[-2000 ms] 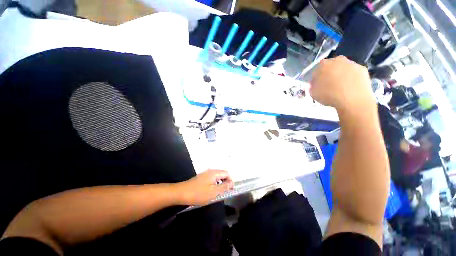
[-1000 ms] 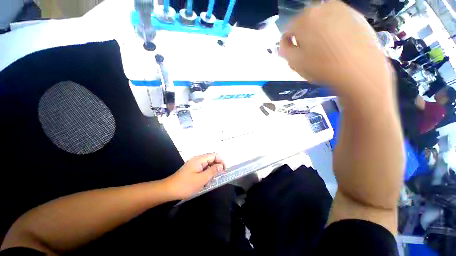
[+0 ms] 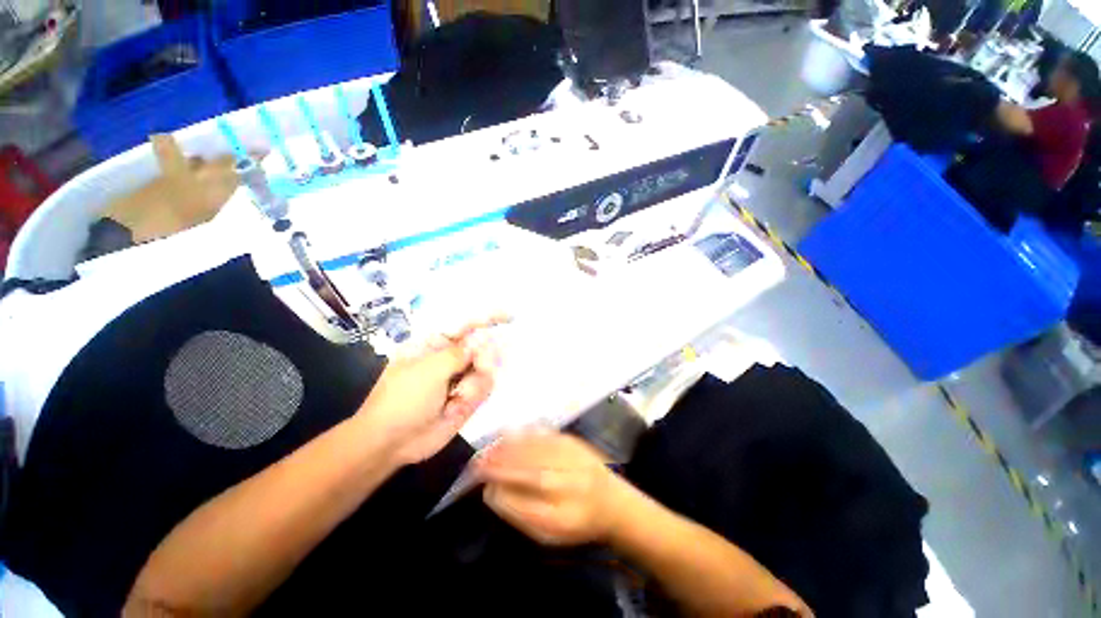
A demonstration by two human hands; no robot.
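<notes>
The black knit panel [image 3: 109, 362] lies on the left of the white table, its right edge close to the needle area [image 3: 362, 320]. The grey check oval patch [image 3: 233, 389] lies flat on it. The white sewing machine [image 3: 483, 181] with a blue stripe stands behind. My left hand [image 3: 423, 392] is over the table front, fingers curled, with thumb and fingertips close together. My right hand [image 3: 546, 483] is just below it at the table's front edge, blurred, fingers curled. Whether either hand pinches something small cannot be made out.
A large black panel pile [image 3: 785, 483] sits low at the right. Small brown scraps [image 3: 587, 258] lie by the machine. Blue crates stand at the back left and right [image 3: 930, 266]. Brown paper-like material [image 3: 181, 193] lies behind the panel. A person in red [image 3: 1060, 139] is at the far right.
My right hand has come down from above the machine's right side to the front edge beside my left hand. My left hand has lifted and curled. The camera view has shifted.
</notes>
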